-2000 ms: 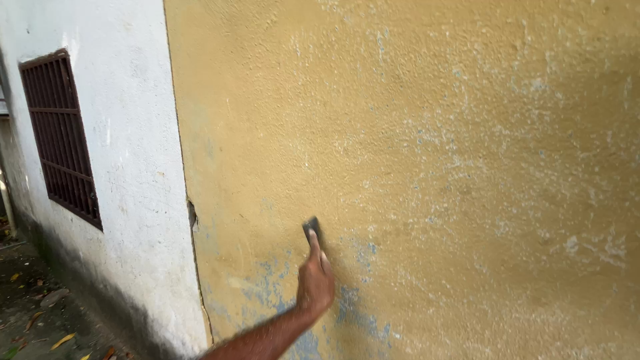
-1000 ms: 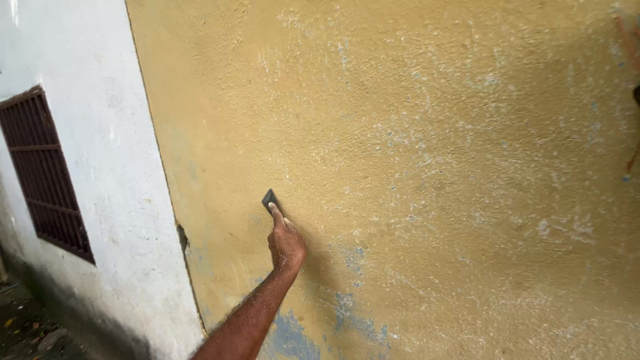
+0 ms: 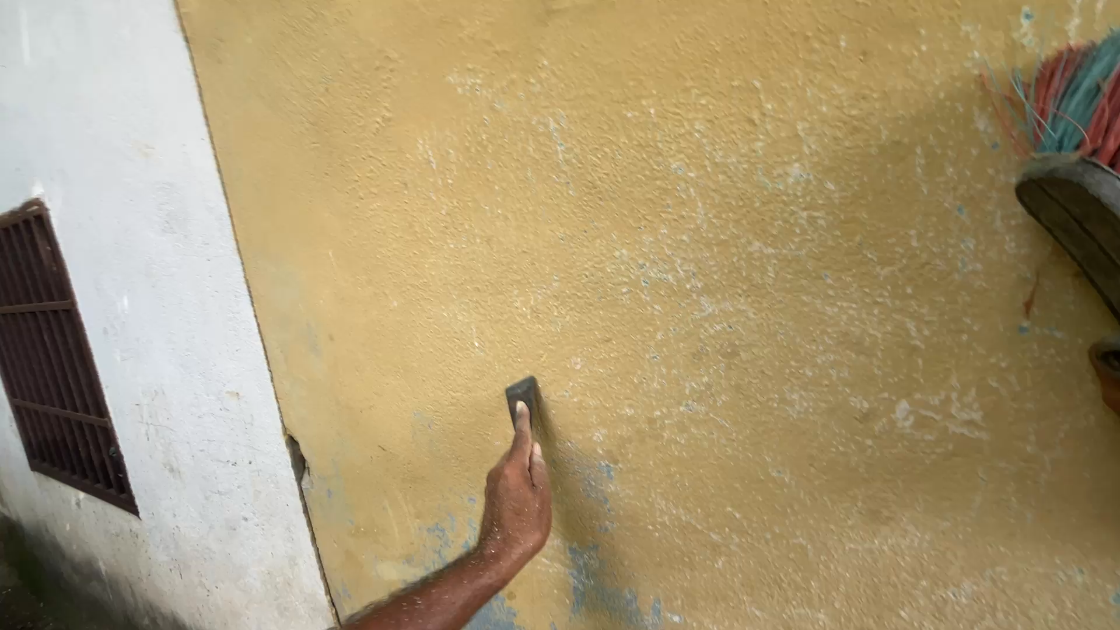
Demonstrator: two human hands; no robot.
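Observation:
My left hand reaches up from the lower edge, its forearm dusted with pale specks. It grips a small, dark, flat tool, perhaps a scraper or a rubbing block, with one finger stretched along it. The tool is at the surface of a yellow painted wall; firm contact cannot be told. Around and below the hand, blue-grey patches show in the yellow paint. Across the wall to the right run pale scuffs and flecks. My right hand is not in view.
A brush or broom head with red and teal bristles pointing up is at the right edge, above a partly cut-off orange-brown object. On the left stand a white wall and a brown barred window. A chipped crack marks the wall joint.
My left hand stays on the lower yellow wall with the dark tool, shifting a little between frames. The view has swung right, bringing the bristled head into sight.

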